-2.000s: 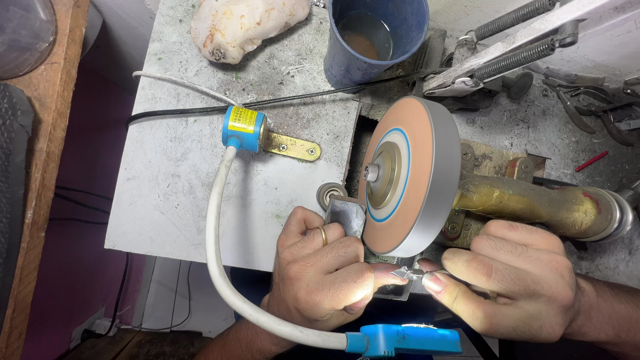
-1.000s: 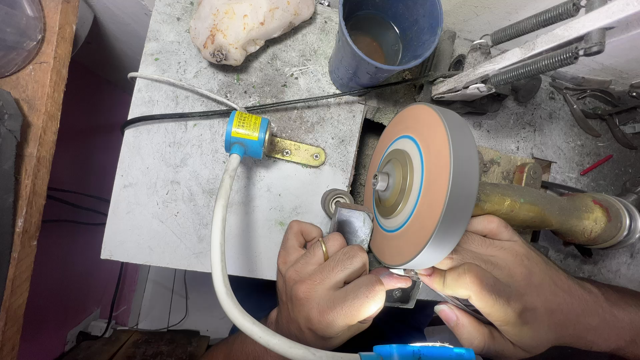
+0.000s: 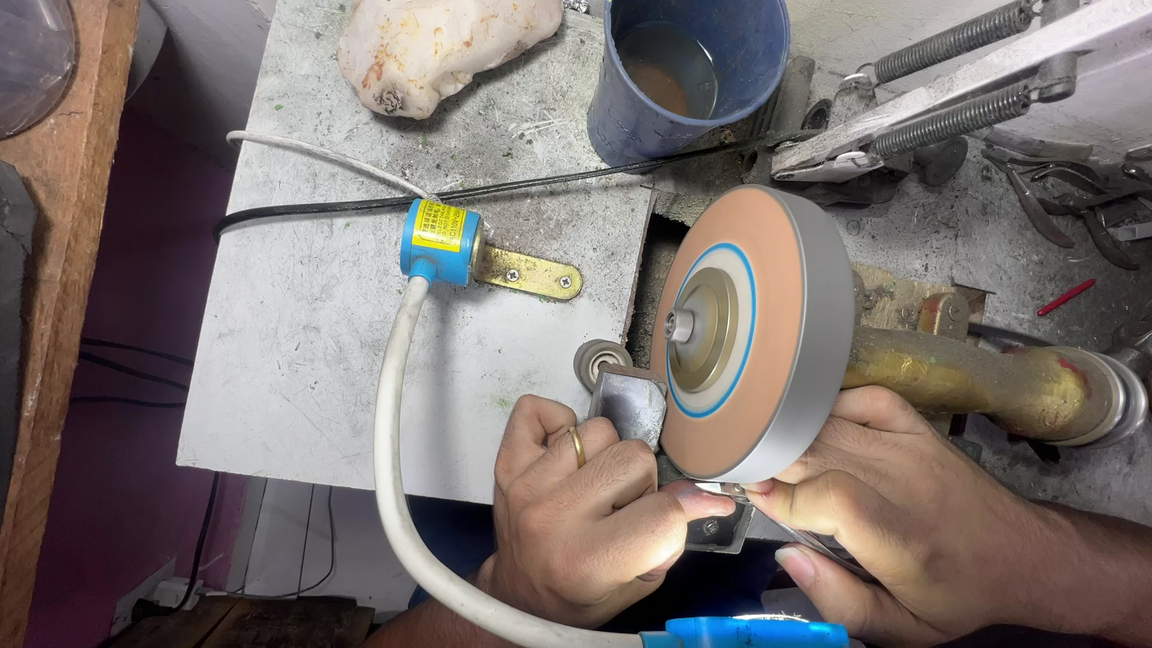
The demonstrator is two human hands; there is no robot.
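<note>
A grinding wheel (image 3: 756,333) with a brownish face and grey rim stands at the centre right. Just under its lower rim, my right hand (image 3: 891,513) grips a thin metal tool (image 3: 810,537) whose tip meets a small shiny metal piece (image 3: 720,489). My left hand (image 3: 585,504), with a ring on one finger, is left of the wheel's lower edge, its fingers curled beside a grey metal block (image 3: 632,405). One left fingertip touches the small piece at the rim. Whether the left hand also grips the block is unclear.
A blue work lamp (image 3: 756,633) on a white flexible neck (image 3: 389,432) curves around my left hand from its blue base (image 3: 441,241). A blue cup of liquid (image 3: 630,117), a pale stone (image 3: 445,45), a spring-balanced arm (image 3: 954,90), pliers (image 3: 1035,202) and a red stick (image 3: 1066,297) lie beyond.
My right hand has moved up close under the wheel, and the small metal piece is now at the rim; two seconds ago it was below the wheel between both hands.
</note>
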